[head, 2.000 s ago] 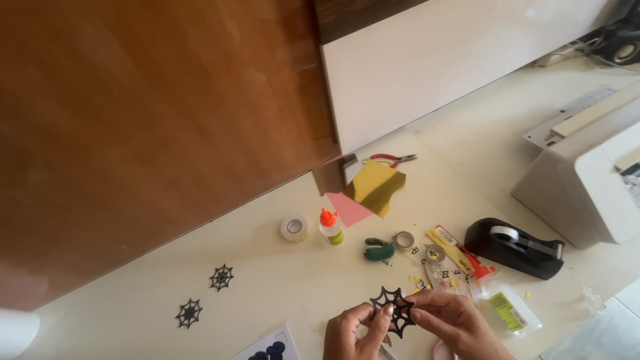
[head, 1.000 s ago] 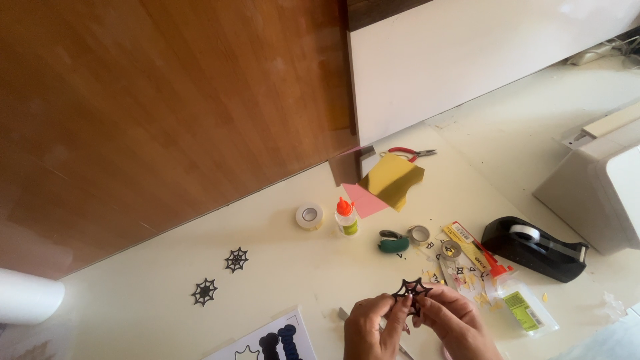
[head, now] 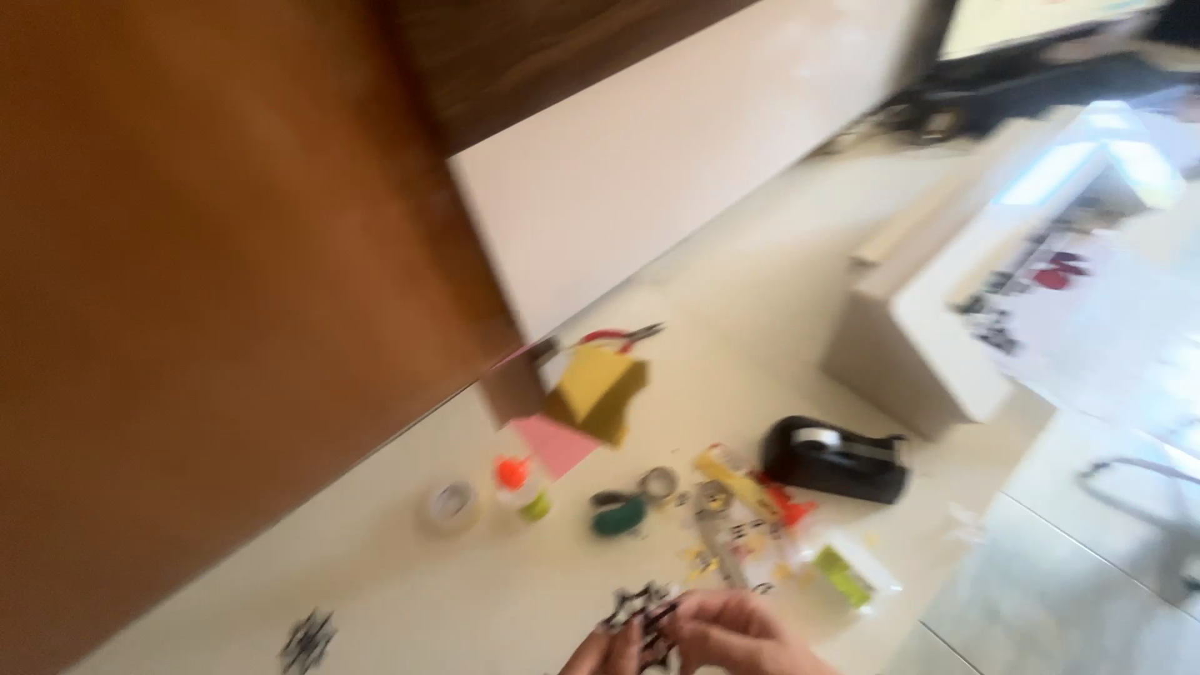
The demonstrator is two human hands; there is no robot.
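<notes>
Near the bottom middle, my left hand (head: 607, 651) and my right hand (head: 736, 633) both grip a black spider-web cutout (head: 643, 607), one at each side, fingertips close together. The hands and the cutout are blurred and partly cut off by the lower edge. Another black web cutout (head: 307, 642) lies on the white table at the lower left. Above my hands lie a green stapler-like tool (head: 619, 516), a small roll of tape (head: 659, 483) and scattered small paper pieces (head: 741, 539).
A glue bottle with an orange cap (head: 517, 486) stands by a tape roll (head: 453, 504). Gold card (head: 600, 389), pink paper (head: 555, 444) and red-handled pliers (head: 619, 337) lie farther back. A black tape dispenser (head: 834, 457) and a green-labelled plastic pack (head: 844, 574) are at right, before a white machine (head: 919, 347).
The view has swung to the right, bringing more of the white machine and the tiled floor into sight. The web cutout stays between both hands.
</notes>
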